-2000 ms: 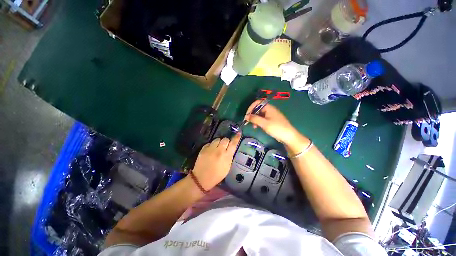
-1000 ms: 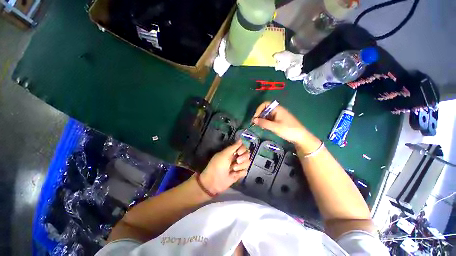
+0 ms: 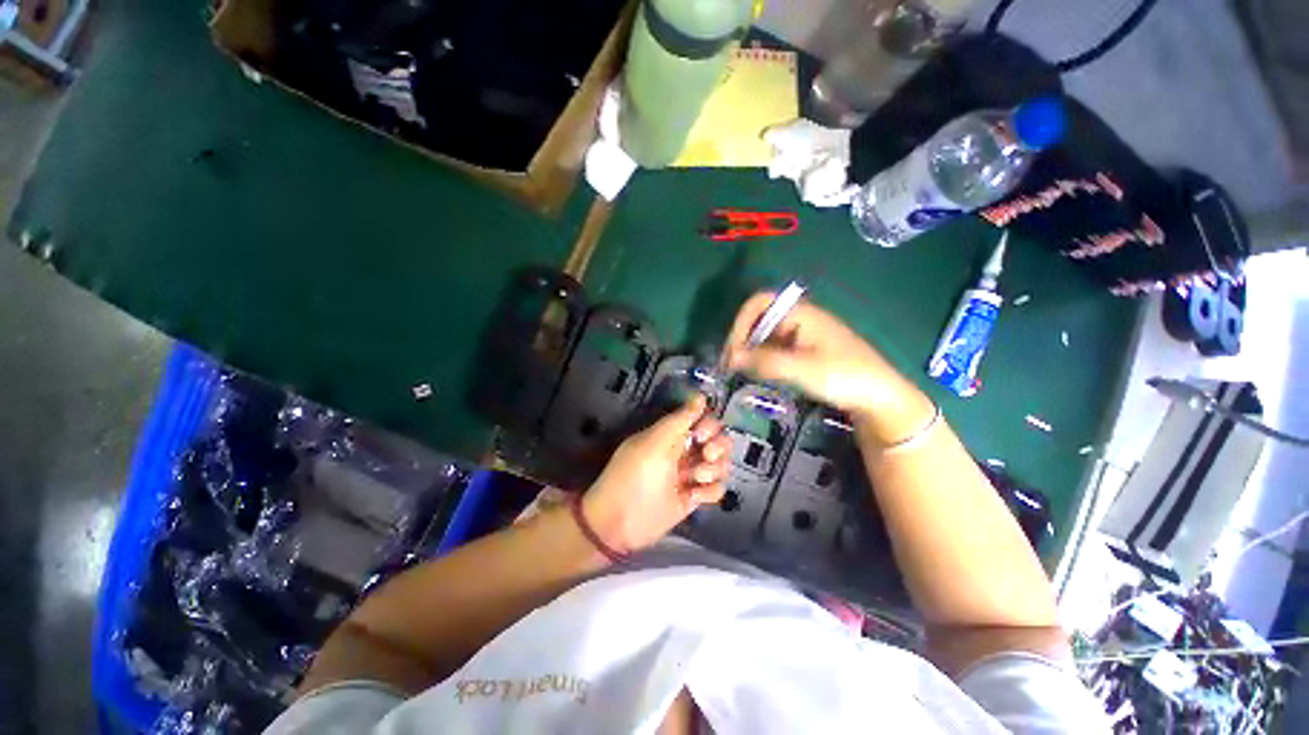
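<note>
Several black lock housings [image 3: 747, 448] lie side by side in a row along the near edge of the green mat. My right hand [image 3: 804, 356] holds a thin silvery pen-like tool, likely tweezers [image 3: 780, 312], over the middle of the row. My left hand [image 3: 659, 483] is curled over a housing, thumb and index finger together near the tool's tip. Whether a small part is between its fingertips is too blurred to tell. The hands hide part of the housing beneath them.
Red-handled snips [image 3: 757, 223], a blue-white glue tube [image 3: 966, 338], a clear bottle [image 3: 955, 174] and a green flask [image 3: 675, 79] stand or lie beyond. A cardboard box [image 3: 553, 180] is back left, a blue crate [image 3: 137, 488] at left, wired parts [image 3: 1177, 653] at right.
The tool has turned in my right hand since the earliest frame. My left hand has drawn back from its flat, pointing pose and curled. The whole view has shifted slightly.
</note>
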